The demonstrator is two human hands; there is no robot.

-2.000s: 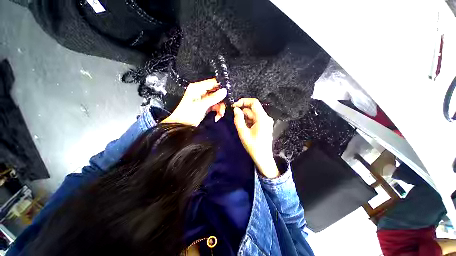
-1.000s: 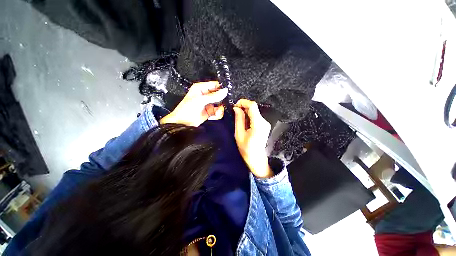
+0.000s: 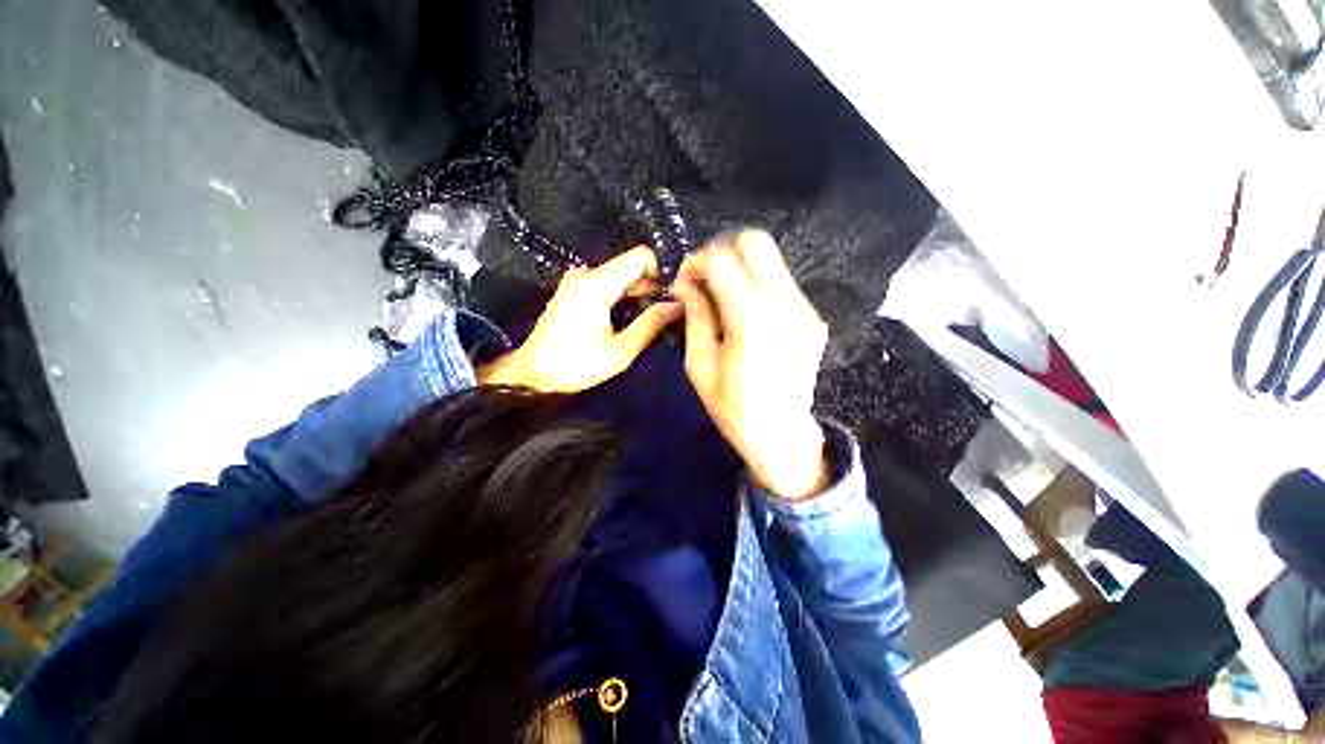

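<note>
A narrow black beaded trim with whitish glints lies on the dark nubby garment and runs down to my fingertips. My left hand pinches the trim and cloth from the left. My right hand meets it from the right, thumb and fingers closed together at the trim's lower end. No needle or thread can be made out, so what the right fingertips hold is unclear. A loose length of trim runs from a tangled heap at the left to my left hand.
Crumpled clear plastic lies by the trim heap. A long white table runs along the right, bearing dark-handled scissors and a thin red stick. A person in dark green and red is at the lower right. Long hair covers the lower left.
My right hand has turned and closed in over the trim beside my left fingertips. The left fingers have bent closer. The view has shifted, showing more of the scissors on the table.
</note>
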